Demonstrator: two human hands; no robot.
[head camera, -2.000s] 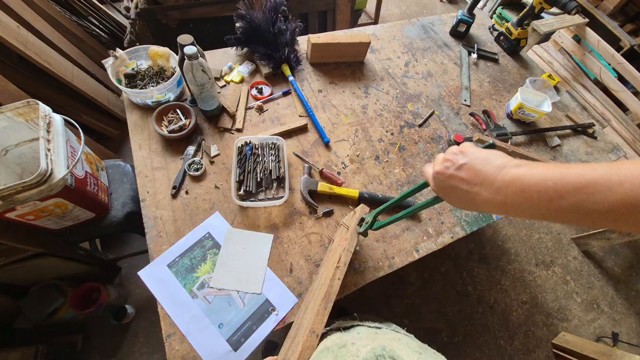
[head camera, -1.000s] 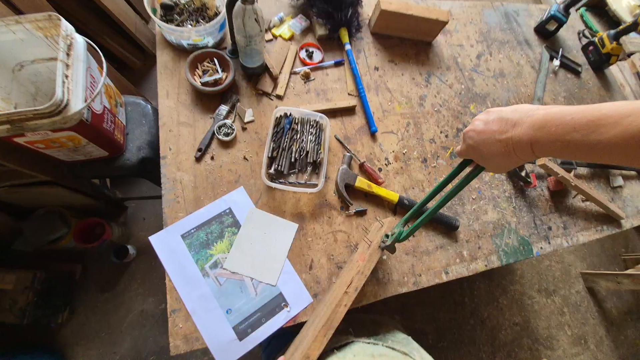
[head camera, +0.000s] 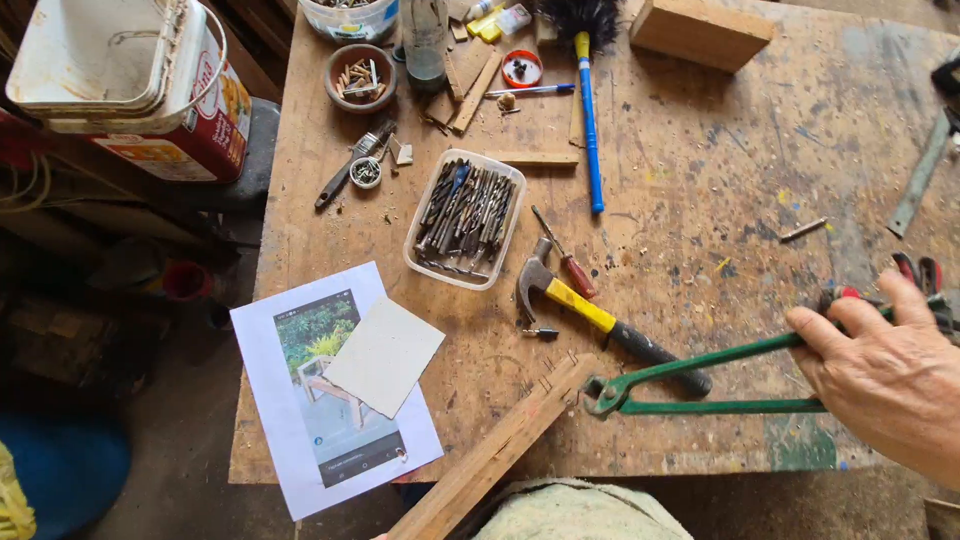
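My right hand grips the green handles of end-cutting pincers, whose jaws are beside the end of a wooden bar. Bent nails stick out of the bar near that end. The bar runs down past the bench edge at the bottom; only a sliver of my left hand shows at its lower end, so its hold is hidden. A claw hammer with a yellow and black handle lies behind the pincers, with a red-handled screwdriver next to it.
A plastic box of drill bits stands mid-bench. Left of the bar lies a printed sheet with a pale card on it. A blue-handled duster, a wood block, a clay bowl and a paintbrush are farther back.
The pincers' handles have spread apart and swung toward the bench's front edge, and my right hand has moved with them. The view has come closer to the bench.
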